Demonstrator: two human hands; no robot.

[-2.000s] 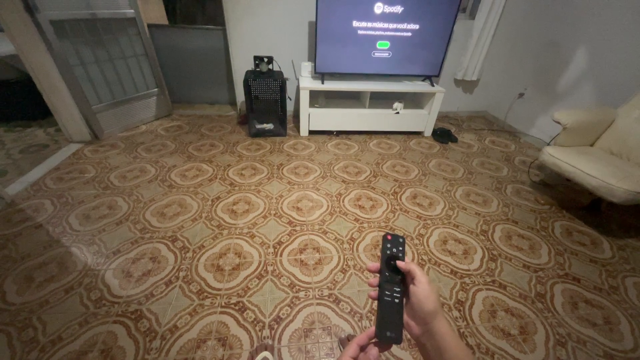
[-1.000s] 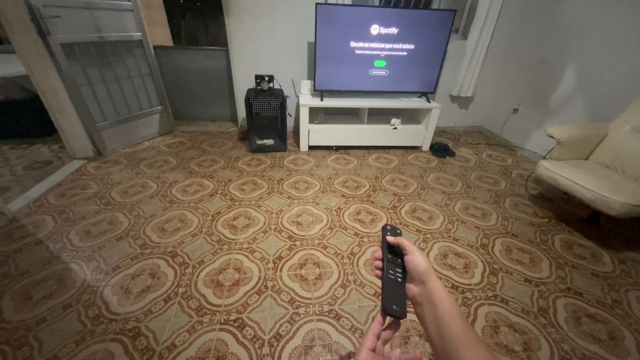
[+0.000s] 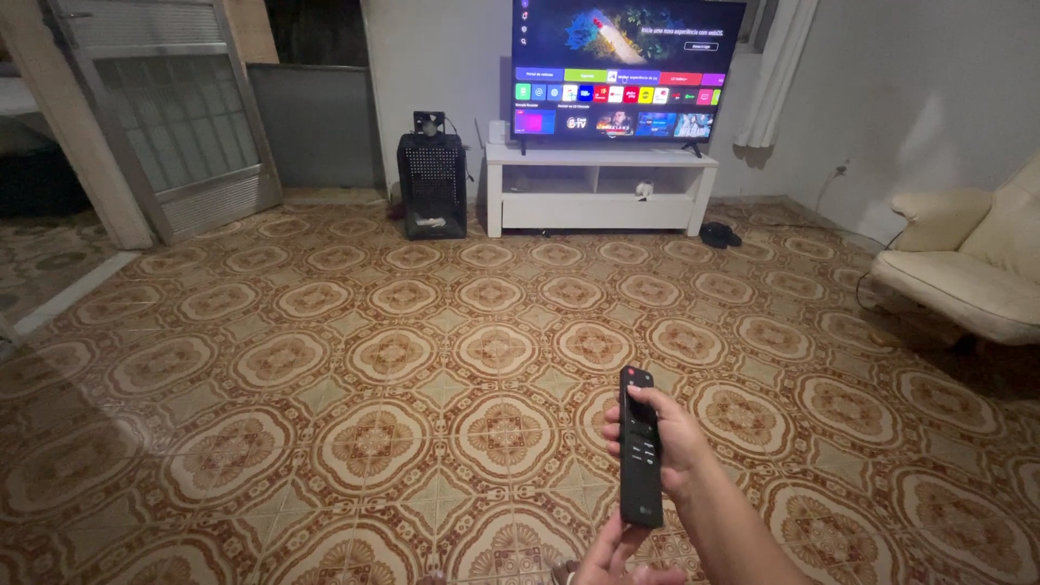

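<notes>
My right hand [image 3: 676,443] is wrapped around a black LG TV remote control [image 3: 640,479], its thumb on the buttons near the top end. Fingertips of my left hand [image 3: 617,556] touch the remote's lower end from below; much of that hand is cut off by the frame's bottom edge. Across the room a flat-screen television [image 3: 617,69] shows a home menu with a row of coloured app tiles and a banner picture above.
A white TV stand [image 3: 601,213] carries the television. Left of it is a black perforated crate [image 3: 432,191] with a small device on top. A cream armchair [image 3: 967,280] is at right, a metal-framed door [image 3: 175,122] at left. Dark shoes [image 3: 720,236] lie on the patterned tile floor.
The television screen has changed from a Spotify page to a home menu with app tiles. My right thumb has moved up toward the remote's top end.
</notes>
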